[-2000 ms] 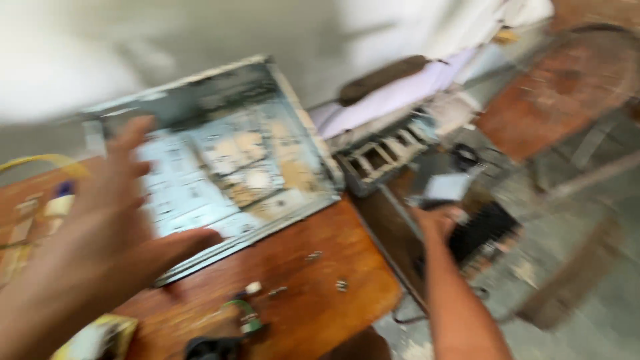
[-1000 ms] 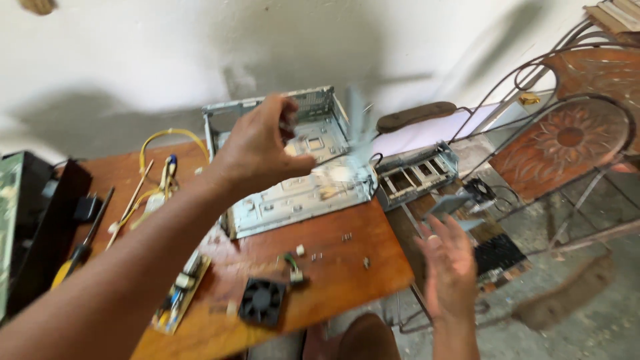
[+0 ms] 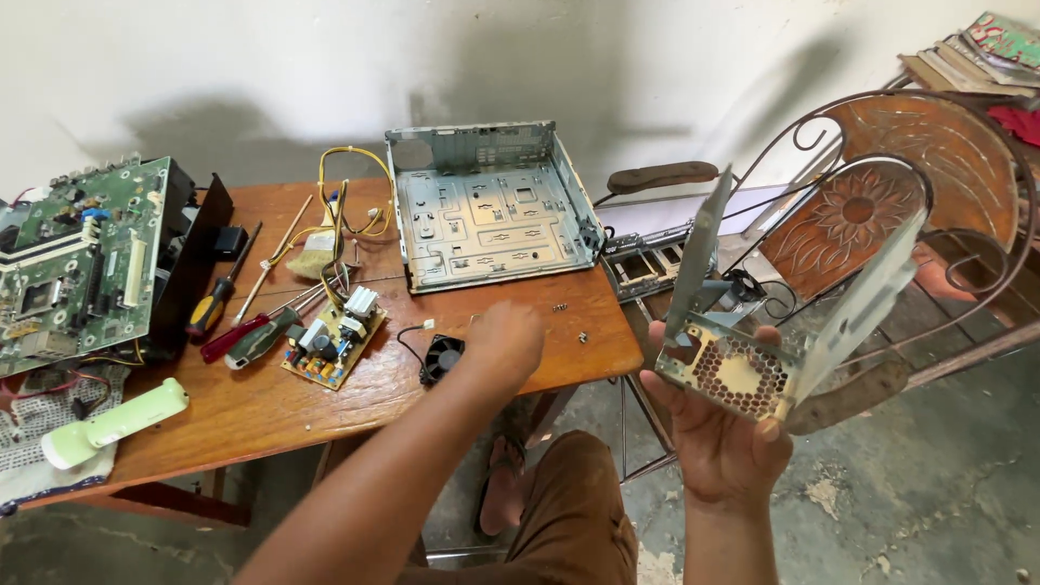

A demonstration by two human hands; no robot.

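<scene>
My right hand (image 3: 727,447) holds up a bent sheet-metal bracket (image 3: 735,370) with a honeycomb vent and two upright side walls, above the floor right of the table. My left hand (image 3: 508,337) is over the table's front edge, its fingers bunched and seen from the back; whether it pinches something is hidden. Just left of it lies a small black fan (image 3: 444,357) with a lead and white plug. Screws (image 3: 582,337) lie to its right. Behind stands an open metal computer case shell (image 3: 496,227). A bare power supply circuit board (image 3: 335,337) lies further left.
Screwdrivers (image 3: 264,337), a brush (image 3: 313,256) and yellow cables (image 3: 349,154) lie left of the shell. At far left are a green motherboard (image 3: 81,252) and a light-green flashlight (image 3: 114,422). A metal drive cage (image 3: 646,268) and an iron-framed chair (image 3: 861,203) stand right.
My left hand has moved from in front of the case shell down to the table's front edge. My right hand, apart from the bracket's vent plate one second ago, now holds the bracket raised.
</scene>
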